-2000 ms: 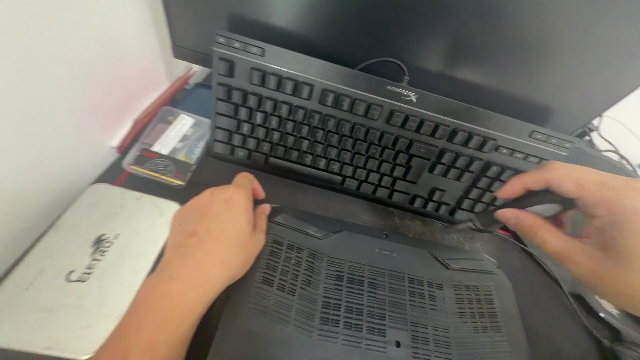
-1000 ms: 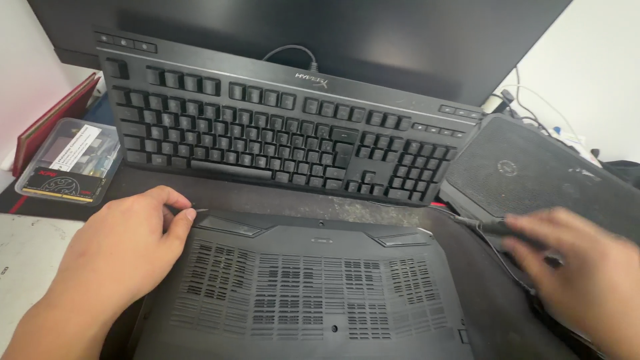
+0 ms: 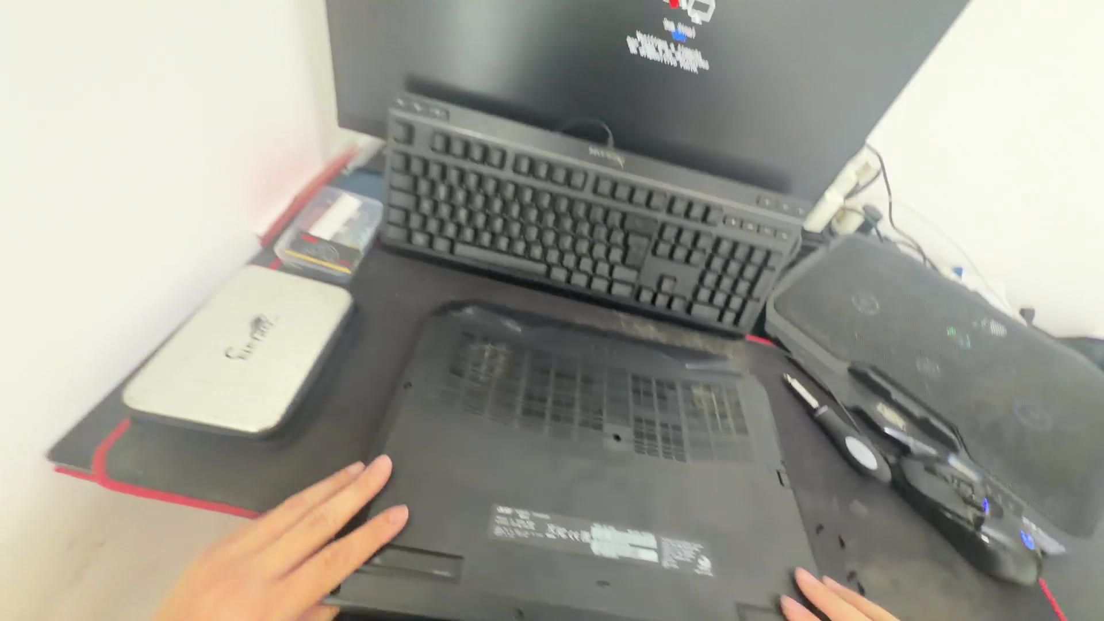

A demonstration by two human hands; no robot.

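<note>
A black laptop (image 3: pixel 569 474) lies upside down on a dark desk mat, its vent grilles toward the keyboard and a printed label near the front. My left hand (image 3: pixel 293 543) rests on its front left edge, fingers spread. At its front right corner is my right hand (image 3: pixel 832 599), only the fingers in view, touching or just beside the case. A screwdriver (image 3: pixel 841 431) with a black handle lies right of the laptop. Several small dark bits, probably screws (image 3: pixel 841 552), lie on the mat beside the laptop's right edge.
Behind the laptop a black keyboard (image 3: pixel 561 216) leans against a monitor (image 3: pixel 621 78). On the left are a silver case (image 3: pixel 246 345) and a clear plastic box (image 3: pixel 332 228). To the right are a black mouse (image 3: pixel 966 517), a laptop cooling pad (image 3: pixel 931 345) and cables (image 3: pixel 897 190).
The dark tool in my right hand has been let go; a screwdriver now lies on the mat. Both hands have moved from the laptop's far side to its near edge. The view has shifted.
</note>
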